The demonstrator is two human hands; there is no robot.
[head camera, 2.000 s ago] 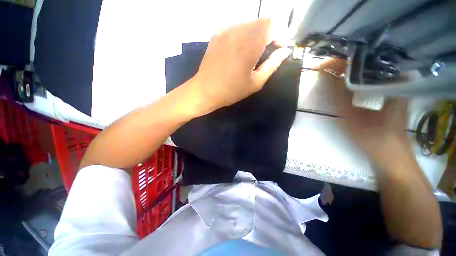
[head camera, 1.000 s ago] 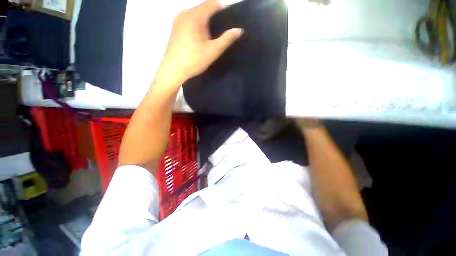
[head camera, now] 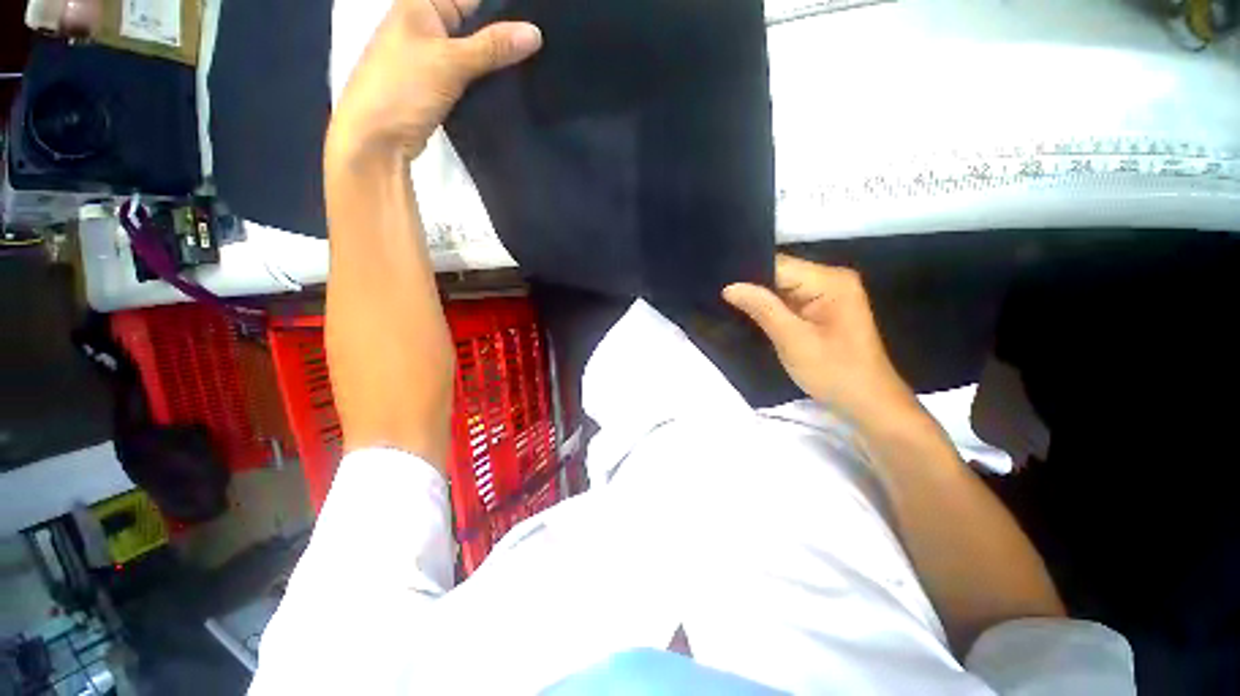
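A black fabric panel lies over the front edge of the white table and hangs towards the lap. My left hand holds its upper left edge, thumb on top; the fingertips are partly cut off by the picture's top. My right hand pinches its lower right corner just below the table edge, thumb on top. The sewing machine is out of the picture.
A printed ruler runs along the white table's front edge. Another black piece lies at the left. Red baskets stand below the table. A purple strip hangs at the left edge. A large dark heap is at the right.
The view has swung away from the machine. The panel has come towards the body. My right hand has left the machine area and taken hold of the panel's near corner.
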